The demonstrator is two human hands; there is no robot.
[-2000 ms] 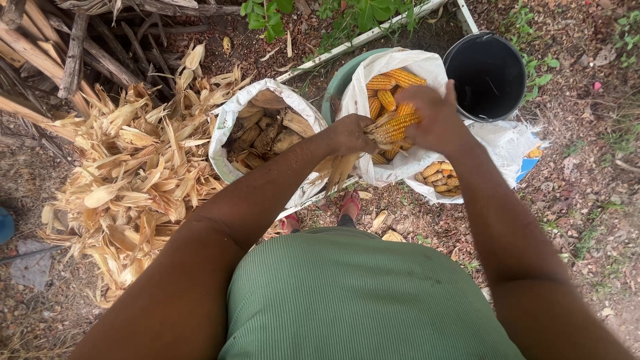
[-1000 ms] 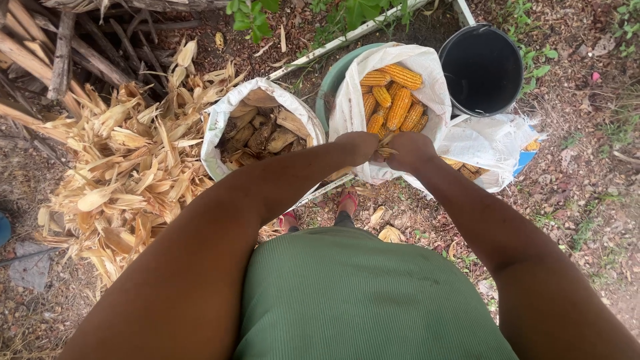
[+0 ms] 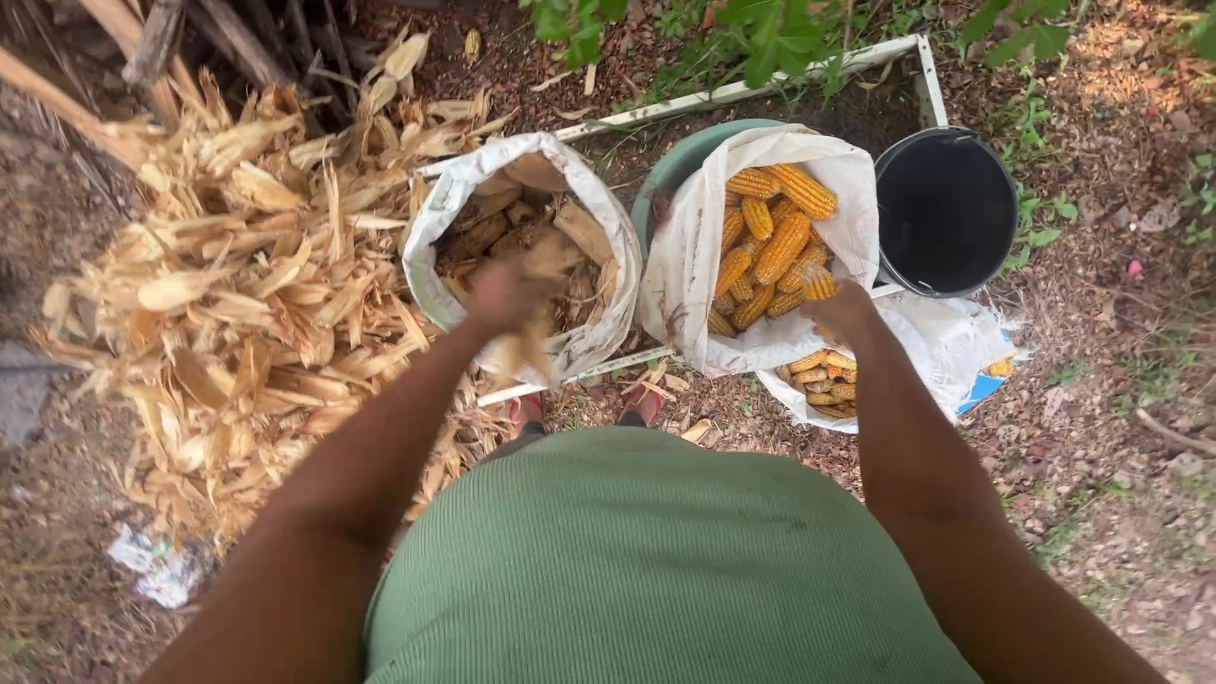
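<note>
My left hand [image 3: 510, 299], blurred, is over the near part of a white sack [image 3: 622, 237] of unhusked corn ears [image 3: 584, 231]. Pale dry husk [image 3: 522, 353] hangs from its fingers. My right hand [image 3: 841, 309] grips a yellow corn cob [image 3: 817, 283] at the near right rim of another white sack [image 3: 855, 180]. Husked yellow corn cobs [image 3: 784, 247] lie inside that sack. Below my right hand, a lower sack [image 3: 926, 347] holds smaller, duller cobs [image 3: 825, 385].
A large heap of dry corn husks [image 3: 256, 313] lies on the left, beside wooden sticks [image 3: 237, 43]. A black bucket [image 3: 945, 214] stands at the right. Behind the sacks are a green tub [image 3: 665, 176] and a white metal frame [image 3: 703, 100]. My feet are just below the sacks.
My hands were together at the cob sack; now they are apart. My left hand has moved left to the unhusked-corn sack with husk, and my right hand has moved right with a cob.
</note>
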